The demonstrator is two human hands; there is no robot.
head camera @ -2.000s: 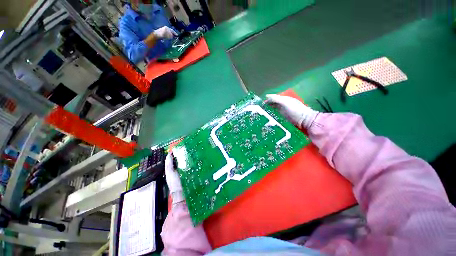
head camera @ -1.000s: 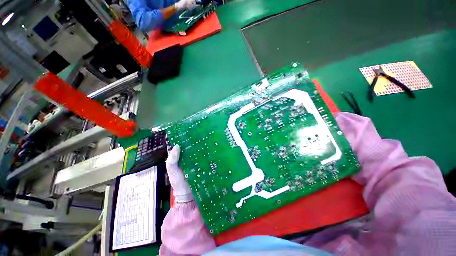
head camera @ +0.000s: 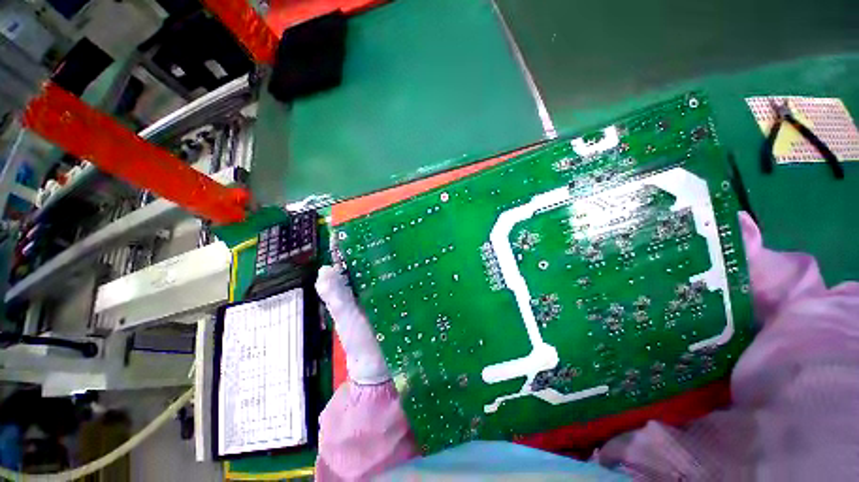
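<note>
A large green circuit board (head camera: 443, 301) fills the middle of the view, tilted, with its solder side facing me. It shows a thick white C-shaped track and many small joints, with glare near the upper right. My left hand (head camera: 354, 329), in a thin white glove, grips the board's left edge. My right hand is hidden behind the board's right edge; only the pink sleeve (head camera: 796, 292) shows there. A red mat (head camera: 414, 200) shows beyond the board's upper left edge and below its lower edge.
A record sheet (head camera: 262, 375) in a black holder lies at left, below a calculator (head camera: 285, 247). Side cutters (head camera: 801, 136) lie on a label sheet (head camera: 836, 118) at upper right. A black block (head camera: 309, 56) stands at upper left. A dark green conveyor strip (head camera: 659, 56) is at the top.
The board has come closer to the camera and looks larger, and its glare has shifted. The right glove, visible at first, is now hidden. The coworker has left the view as the camera moved.
</note>
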